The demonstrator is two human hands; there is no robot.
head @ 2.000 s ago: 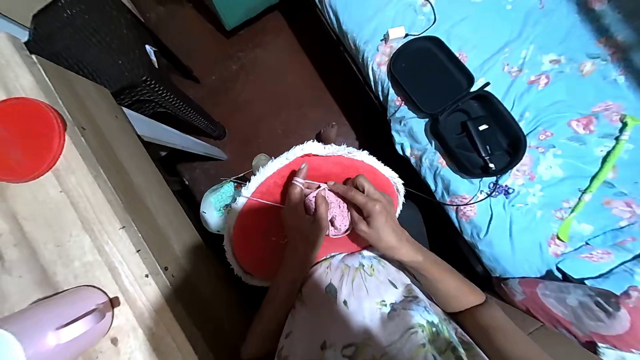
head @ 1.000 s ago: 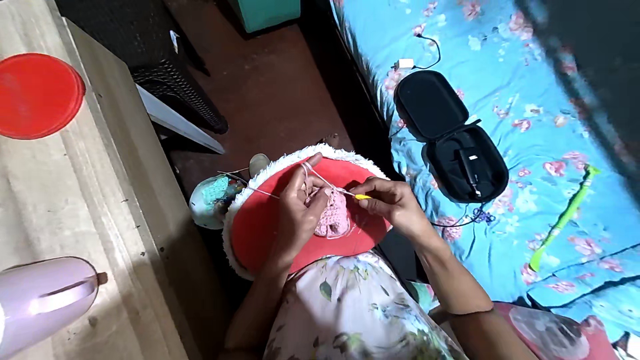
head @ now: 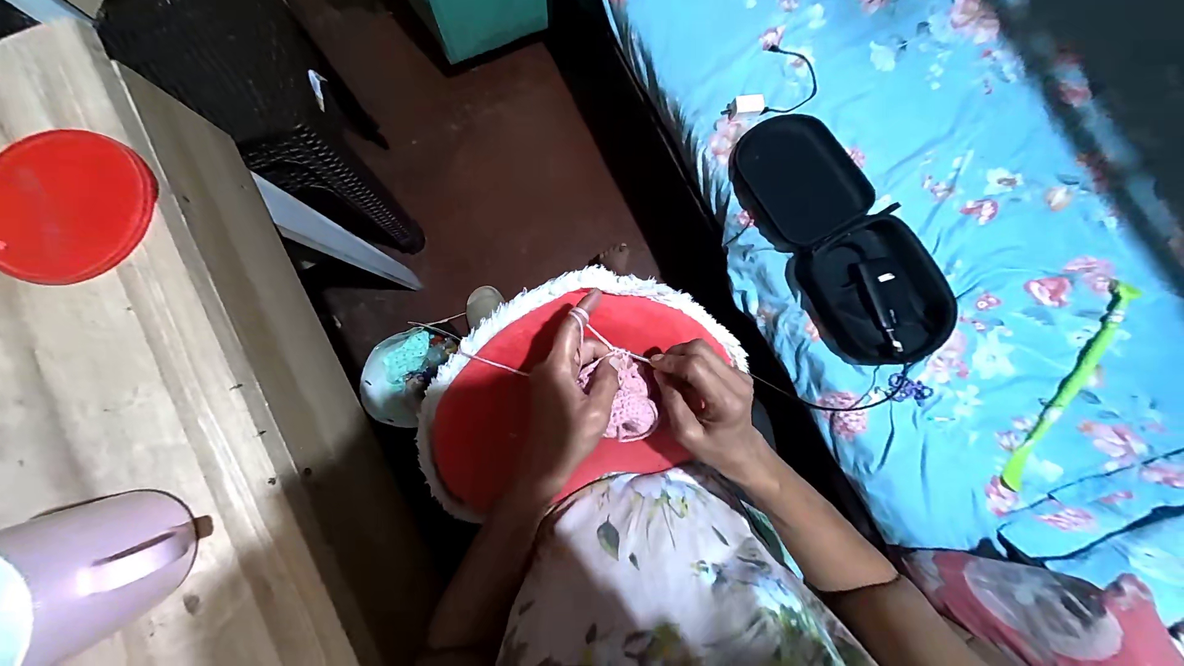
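My left hand (head: 573, 398) pinches the edge of a pink crocheted piece (head: 633, 407), its index finger raised with pale pink yarn (head: 495, 363) looped around it. At the piece's upper right, my right hand (head: 708, 393) grips a crochet hook (head: 640, 357), whose handle is mostly hidden by the fingers. The yarn runs from the raised finger to the hook's shaft, and also off to the left. Beneath both hands lies a round red cushion (head: 481, 425) with a fluffy white border, on the lap. A container with mint-green yarn (head: 404, 359) stands left of the cushion.
On the left, a wooden table (head: 83, 398) holds a red round lid (head: 74, 205) and a pink pitcher (head: 111, 573). At right, a bed with a blue floral sheet (head: 925, 111) bears an open black case (head: 800, 180), a white charger (head: 746, 105) and a green strip-like object (head: 1064, 398).
My right hand has come closer to the crocheted piece, and the hook's yellow handle that showed a second ago is now covered by the fingers. The left index finger remains raised with yarn.
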